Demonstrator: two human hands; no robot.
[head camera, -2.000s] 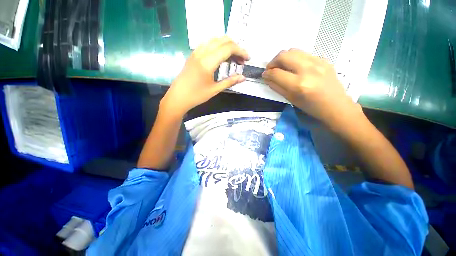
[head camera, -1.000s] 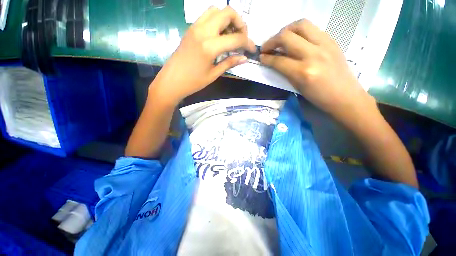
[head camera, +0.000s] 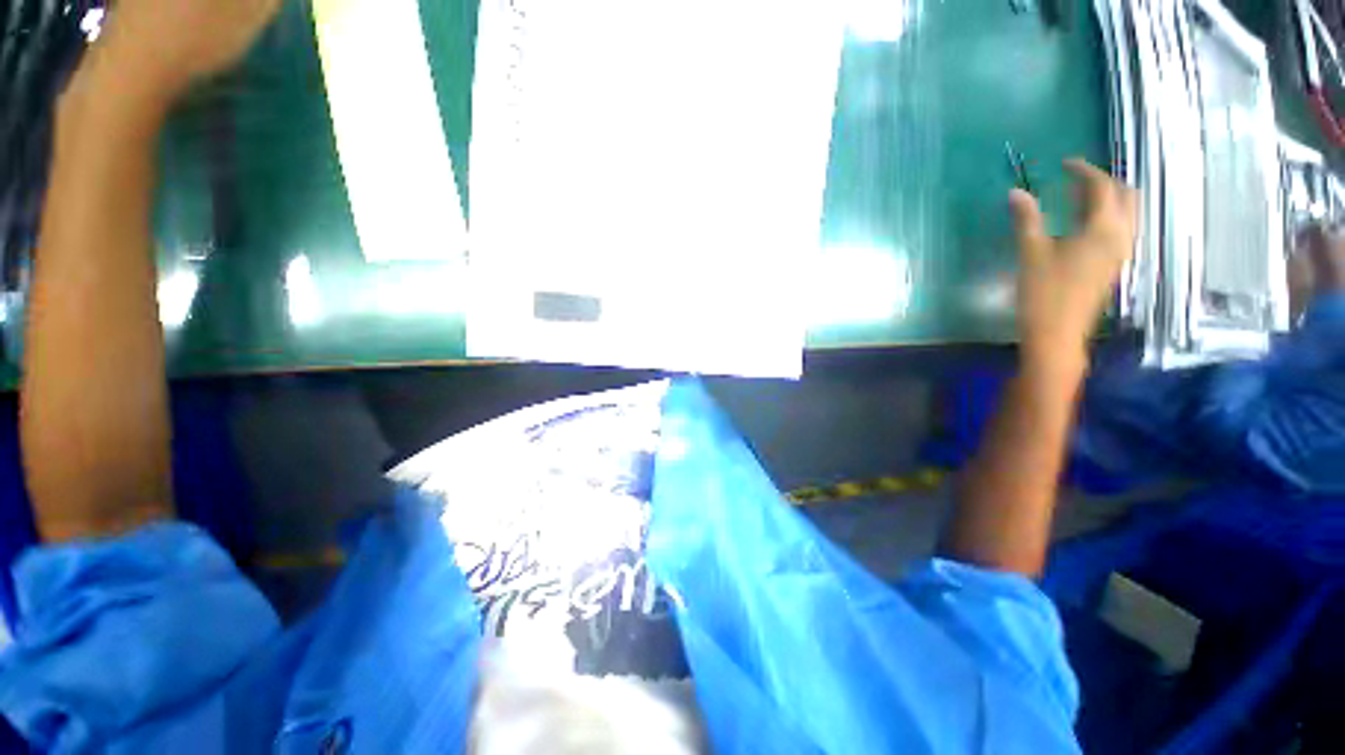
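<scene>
The white panel (head camera: 649, 177) lies on the green bench in front of me, its near edge at the bench's front edge. A small dark grey rectangle (head camera: 567, 307) sits near its near left corner. My left hand (head camera: 185, 37) is at the upper left, cut off by the top edge and blurred; whether it holds anything cannot be seen. My right hand (head camera: 1074, 236) is over the bench right of the panel, thumb and fingers apart, with nothing in it. A thin dark tool, perhaps tweezers (head camera: 1018, 167), lies just beyond my right thumb.
A pale strip (head camera: 387, 140) lies left of the panel. A stack of panels with silvery edges (head camera: 1158, 192) stands at the right, beside a framed panel (head camera: 1236, 177). A neighbouring person's blue sleeve (head camera: 1283, 398) and hand show at the far right. Clear film lies right of the panel.
Both hands have left the panel's near edge, the left going up and left, the right going right. The view has turned right, and the dark piece now lies flat on the panel.
</scene>
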